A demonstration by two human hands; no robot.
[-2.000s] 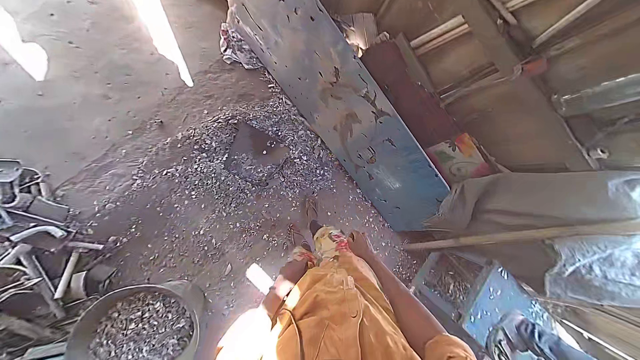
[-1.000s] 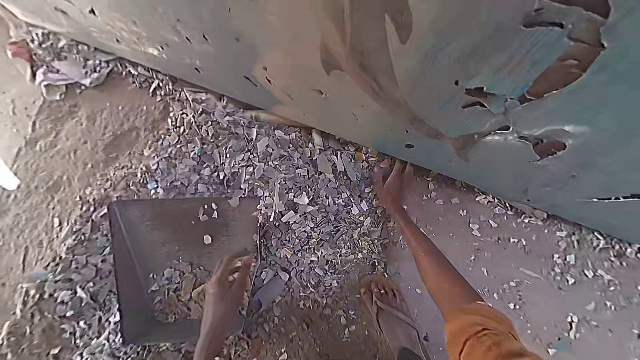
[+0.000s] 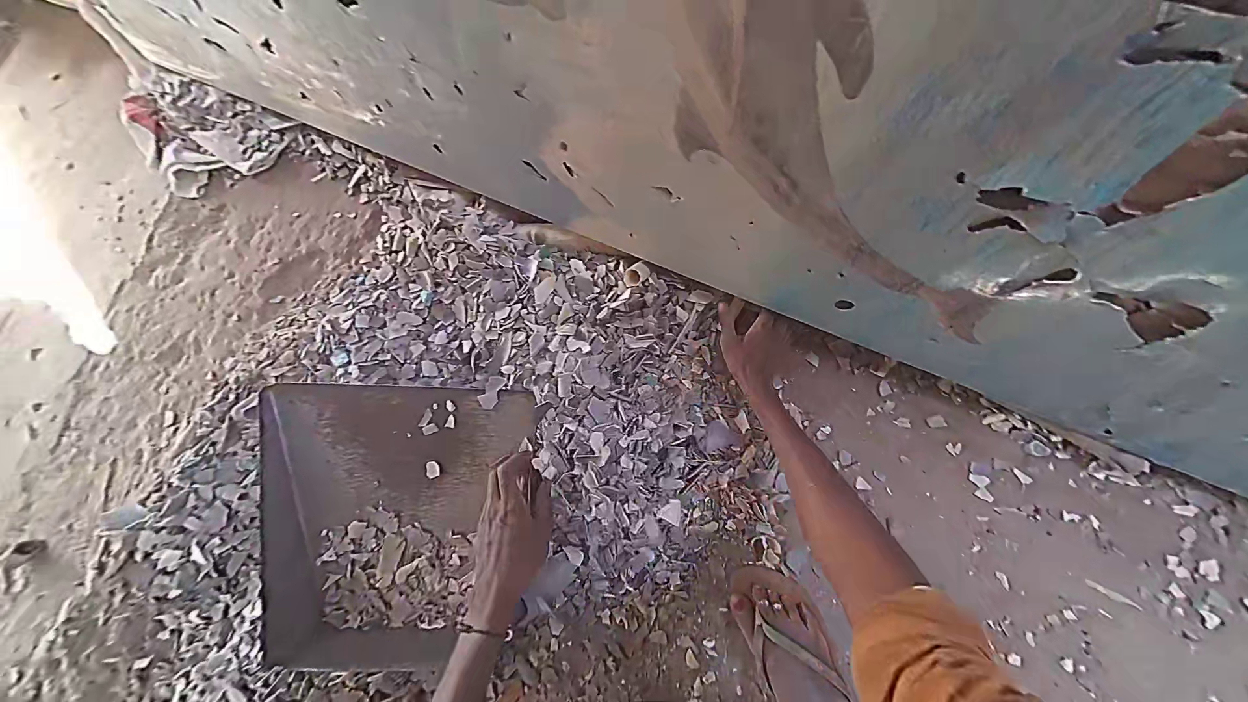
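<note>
My left hand is at the right rim of a dark scoop-like tray, its fingers curled over the edge. Inside the tray lies a small heap of pale flakes, with a few loose ones higher up. Around and beside the tray spreads a pile of broken plastic-like chips. My right hand reaches down to the pile's right edge, against the bottom of a large painted panel. Its thumb and fingers are apart; the fingertips are partly hidden, and no held object shows.
The worn panel, with holes and a dolphin picture, runs diagonally across the top and right. My sandalled foot is at the bottom. A crumpled cloth or bag lies at upper left. Scattered chips dot the dirt floor.
The view has come much closer to the pile. My left hand, over the tray with fingers spread one second ago, is now at its right rim. My right hand stays by the panel's lower edge.
</note>
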